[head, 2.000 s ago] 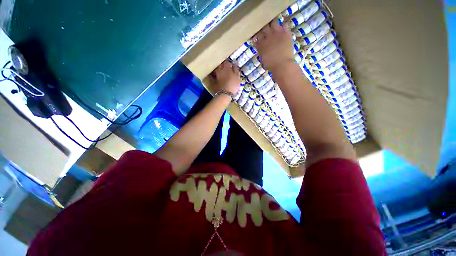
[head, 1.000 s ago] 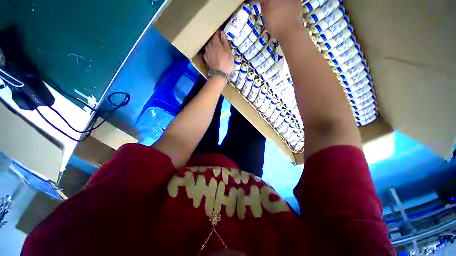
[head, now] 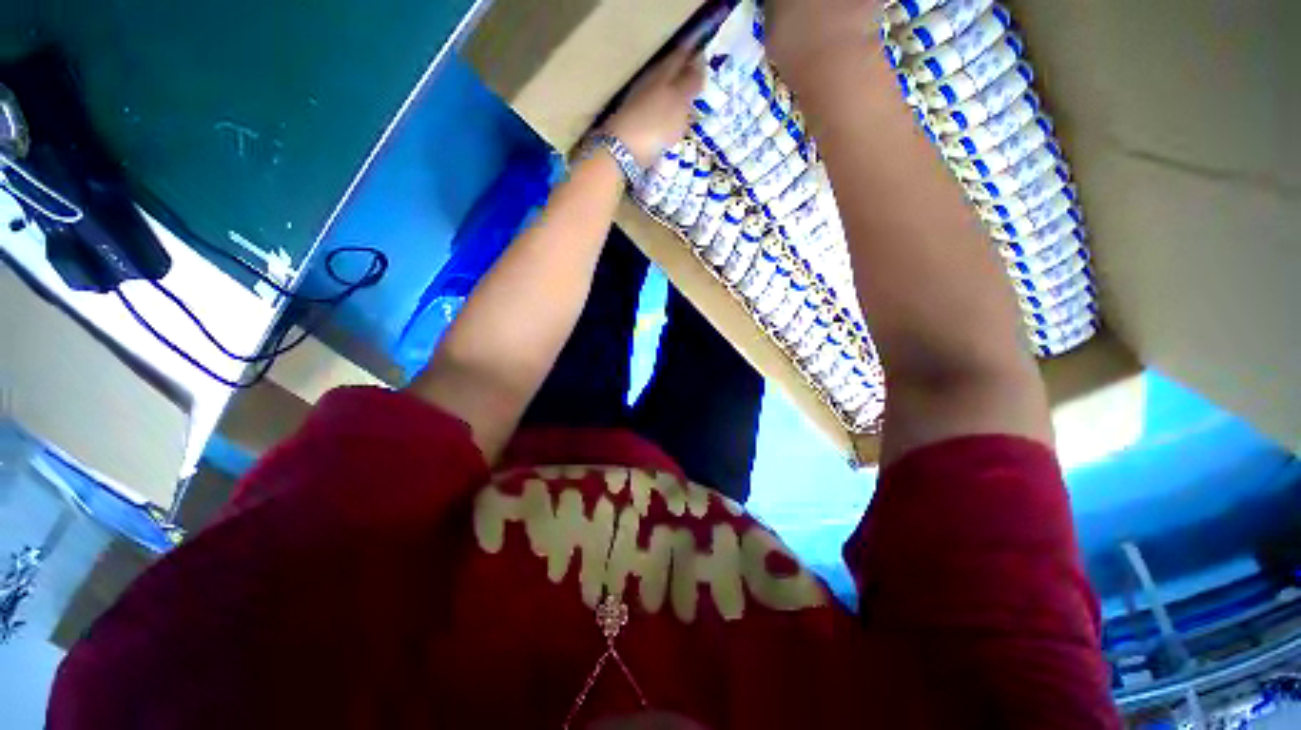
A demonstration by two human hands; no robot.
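An open brown carton [head: 685,265] stands at the upper right. It holds dense rows of white cylindrical units with blue bands [head: 1039,214]. My left hand [head: 661,111] is inside the carton near its left wall, over the rows; its fingertips are near the top edge and I cannot tell if they grip anything. My right hand [head: 820,26] is at the top edge of the picture over the rows, its fingers cut off by the edge.
A green bench top [head: 271,100] is at the upper left, with a black power block [head: 107,235], a white cable and a looping black cable [head: 357,271]. A blue plastic stool or container [head: 485,257] stands between bench and carton. A large carton flap [head: 1184,171] spreads right.
My left hand has moved up and inward from the carton's left wall. My right hand has moved up towards the picture's top edge since the earliest frame.
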